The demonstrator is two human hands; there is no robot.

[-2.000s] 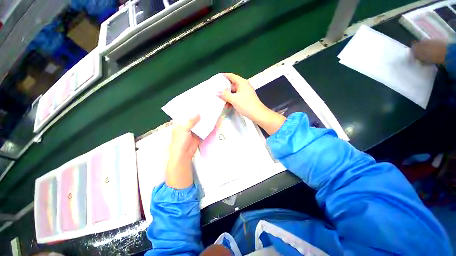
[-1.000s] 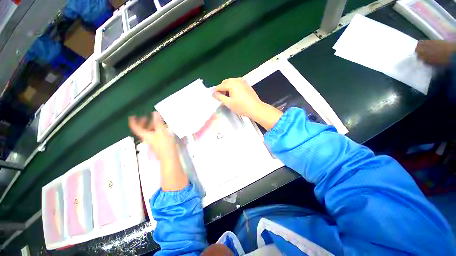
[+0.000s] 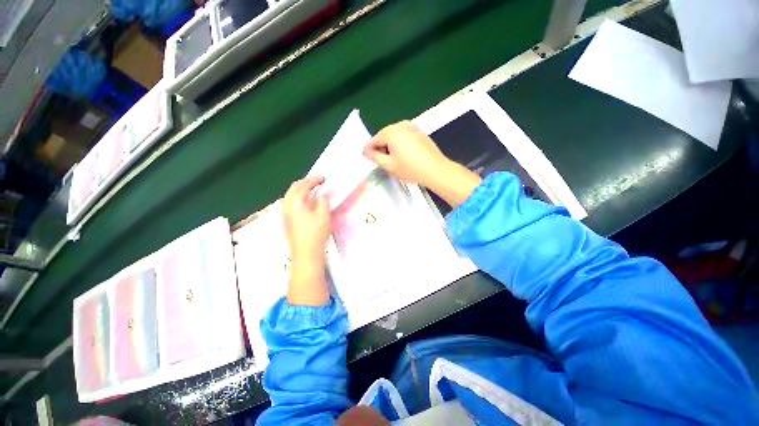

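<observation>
A white protective bag [image 3: 343, 158] covers a tablet [image 3: 370, 218], whose pink-blue pattern shows pale through it; the bag's upper end is lifted and folded. My right hand [image 3: 401, 154] pinches the bag's right edge. My left hand [image 3: 308, 212] is at the bag's left edge, fingers bent against it. The packing tray [image 3: 533, 166] lies under them, with a black tablet [image 3: 483, 150] in its right pocket, partly behind my right forearm. The left pocket is partly hidden by my left arm.
A filled tray [image 3: 235, 299] with three pastel panels lies at left on the dark bench. White sheets [image 3: 645, 79] lie at upper right. Beyond the green belt [image 3: 275, 141] are another filled tray [image 3: 166, 112] and stacked trays [image 3: 250, 62]. A grey post [image 3: 563, 25] stands at the belt's edge.
My left hand has come back to the bag from the left. The bag's upper end is now narrower and points up. At upper right, a white sheet has appeared and the other person's hand is gone.
</observation>
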